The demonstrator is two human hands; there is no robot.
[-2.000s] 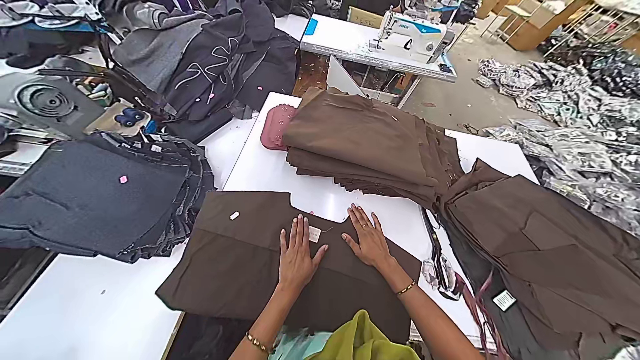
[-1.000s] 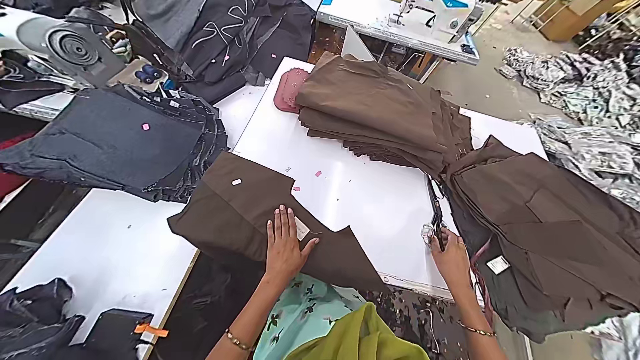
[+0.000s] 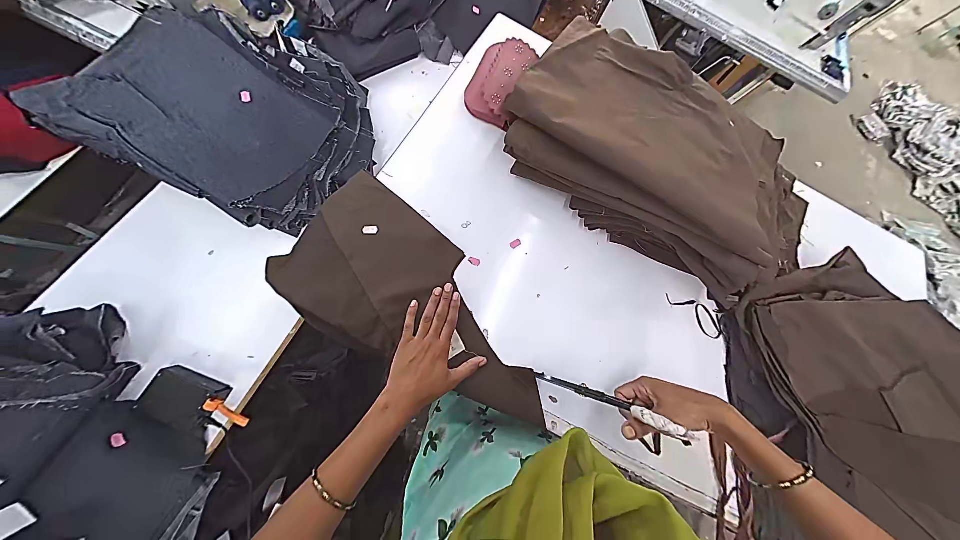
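Note:
A dark brown fabric piece (image 3: 330, 277) with a small pale sticker lies over the near edge of the white table. My left hand (image 3: 429, 349) rests flat on it, fingers spread, beside a small whitish label (image 3: 456, 343). My right hand (image 3: 667, 405) holds a pair of scissors (image 3: 600, 395) with whitish wrapping on the handles. The scissor blades point left, their tips at the right edge of the brown piece. Whether the blades touch the fabric cannot be told.
A stack of brown fabric (image 3: 645, 135) lies ahead, beside a pink scalloped object (image 3: 499, 79). More brown fabric (image 3: 885, 375) is at the right. Dark grey fabric pieces (image 3: 195, 112) are piled at the left. Part of a sewing table (image 3: 750, 37) stands beyond.
My right hand was flat on the brown piece, then at the scissors on the right; now it holds them at the fabric's edge. My left hand stays on the fabric, which has turned. The view has shifted.

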